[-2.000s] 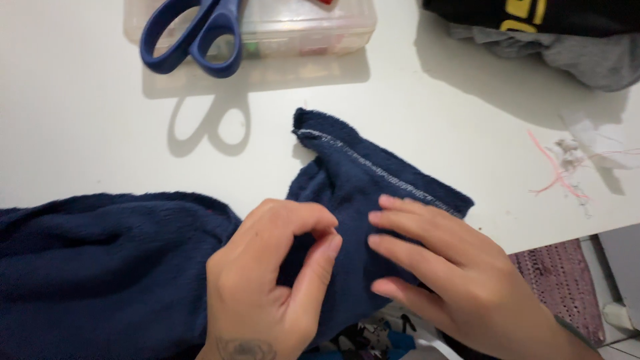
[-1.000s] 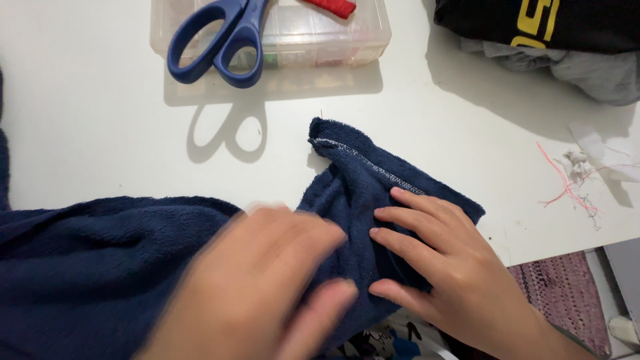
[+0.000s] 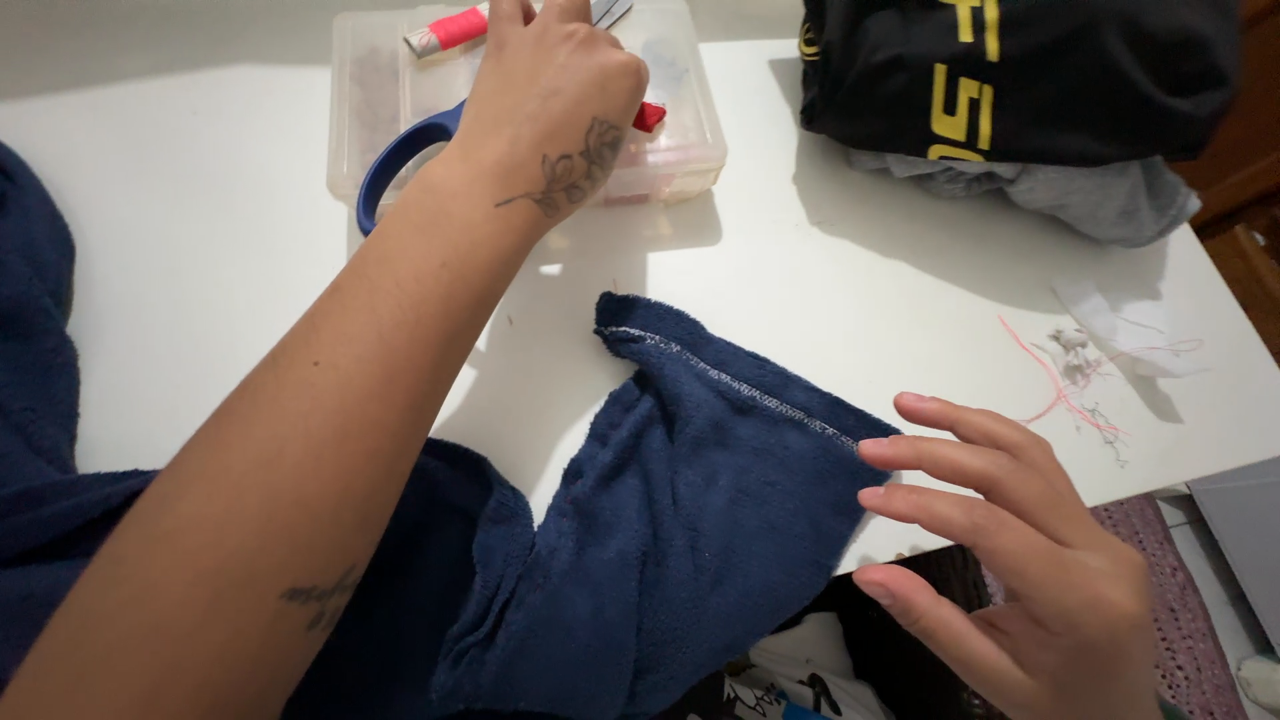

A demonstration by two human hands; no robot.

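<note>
Navy fleece fabric [image 3: 700, 480] with a pale zigzag-stitched seam spreads over the table and down past its front edge. My left hand [image 3: 565, 80] reaches across it to the clear plastic case [image 3: 680, 150], over the blue-handled scissors [image 3: 400, 160] lying there. Its fingertips run out of the top of the view, so whether they hold anything cannot be told. Beside the right corner of the fabric is my right hand [image 3: 1010, 530], fingers spread, fingertips at or just over the seam's end, gripping nothing.
On the case lie a tool wrapped in pink thread [image 3: 450, 32] and a red item [image 3: 650, 117]. A black garment with yellow print [image 3: 1010, 80] rests on grey cloth [image 3: 1050, 190] at the back right. Thread scraps [image 3: 1065, 385] and white scraps [image 3: 1120, 325] lie near the right edge.
My left hand has left the fabric and moved up to the case and scissors. My right hand has shifted right, off the seam's middle to the fabric's corner.
</note>
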